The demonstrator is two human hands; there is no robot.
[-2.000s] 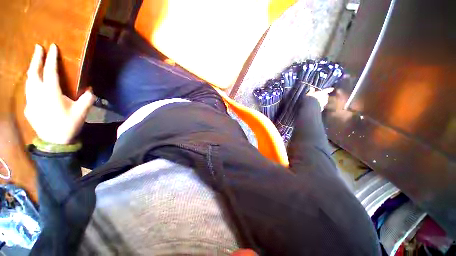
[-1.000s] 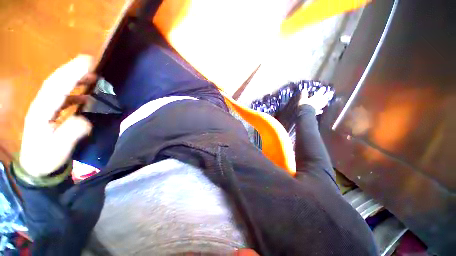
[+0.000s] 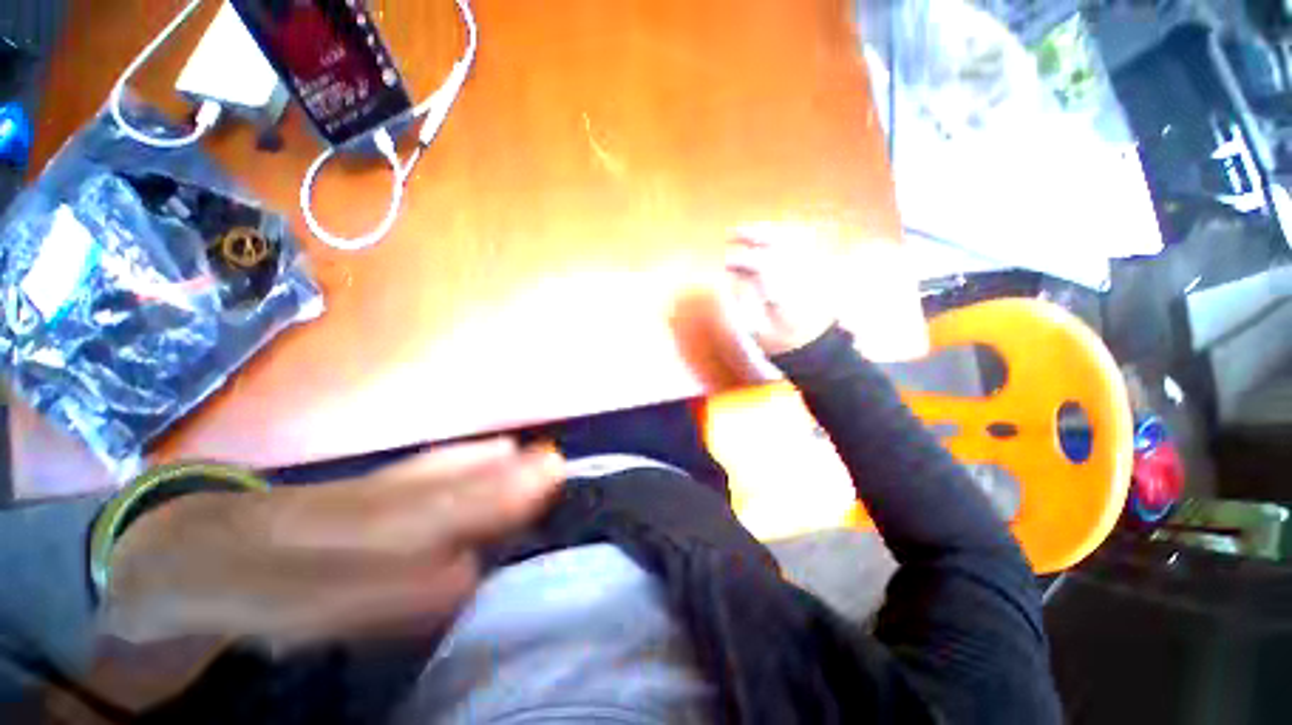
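My left hand [image 3: 326, 545] is large, blurred and close to the camera at the lower left, with a yellow-green band at the wrist. It is raised in front of the table's near edge, with nothing seen in it. My right hand [image 3: 779, 290] is over the near right part of the orange-brown table [image 3: 567, 156]. Glare washes it out, so its fingers and any contact with the table are unclear. No black strips show.
A clear plastic bag [image 3: 142, 298] with dark contents lies on the table's left side. A lit smartphone [image 3: 323, 64] with a white cable [image 3: 315, 213] and a white block [image 3: 227, 64] lie behind it. An orange chair [image 3: 1049, 425] stands at the right.
The view has swung from the chair side to the table. My right hand has left the black strip bundles and is now over the table. My left hand has come off the table's edge.
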